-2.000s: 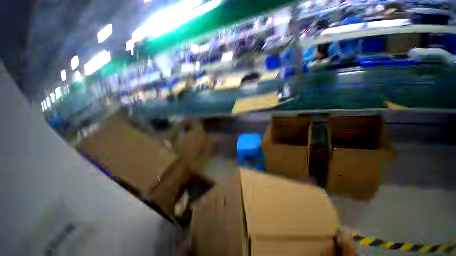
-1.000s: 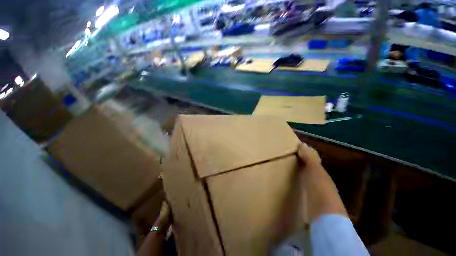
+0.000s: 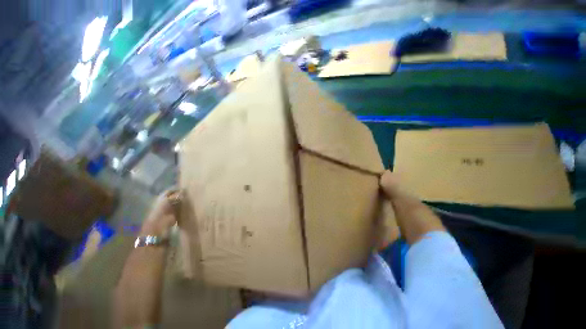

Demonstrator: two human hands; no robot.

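Observation:
A large brown carton [image 3: 241, 193] is held up in front of me, tilted, its printed side facing me at the left. My left hand [image 3: 172, 204], with a bracelet or watch at the wrist, grips the carton's left edge; its fingers are blurred. My right hand [image 3: 389, 186] grips the carton's right edge near a corner where the flap meets the side. The carton's inside and underside are hidden. A flat cardboard sheet [image 3: 482, 166] with small dark print lies on the green bench to the right.
Another brown carton [image 3: 58, 193] stands at the far left. Across the green line [image 3: 450, 96] are more cardboard sheets [image 3: 356, 59], a dark bag or item [image 3: 423, 42] and a blue bin [image 3: 552, 42]. A white bottle [image 3: 567, 156] is at the right edge. The background is blurred.
The held carton has risen and turned, so its printed left side now shows more. The view has moved closer to the bench. Both hands still hold the carton.

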